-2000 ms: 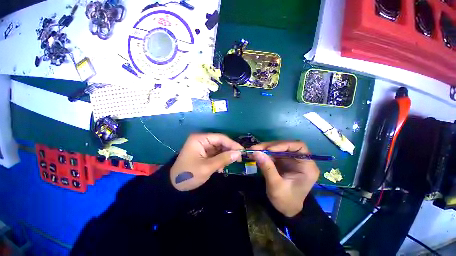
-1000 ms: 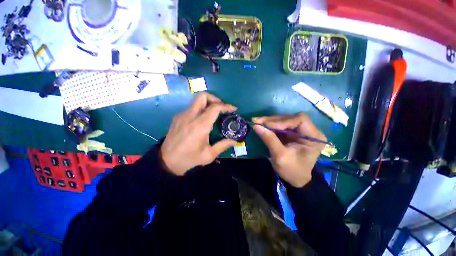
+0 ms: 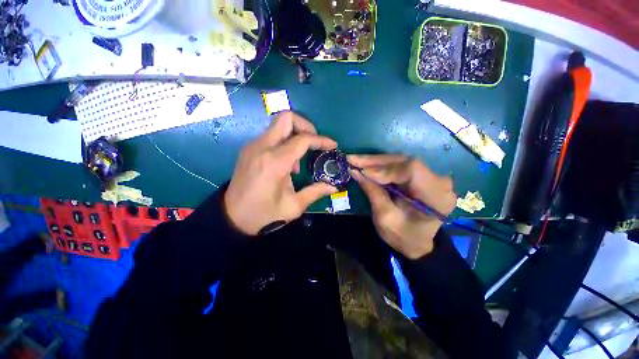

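Note:
A round watch case (image 3: 331, 168) with a dark ring and a bright centre lies near the mat's front edge, open side up. My left hand (image 3: 272, 179) holds it between thumb and index finger from the left. My right hand (image 3: 410, 200) holds slim purple-blue tweezers (image 3: 419, 204) like a pen, their tip at the case's right rim. Whether the tip touches a part is too small to tell. A small silver-white pouch cell (image 3: 340, 201) with a yellow edge is just below the case.
Another pouch cell (image 3: 277, 102) lies behind my left hand. A two-section parts tray (image 3: 459, 52) and a gold tin (image 3: 357, 31) are at the back. A white strip (image 3: 462, 132) and an orange-black screwdriver (image 3: 560, 133) are at right. A dotted sticker sheet (image 3: 150, 109) is at left.
Since two seconds ago, my hands have moved apart, and the case now shows face up between them. The tweezers have tilted, tip at its rim. The view has shifted, with the bench items higher.

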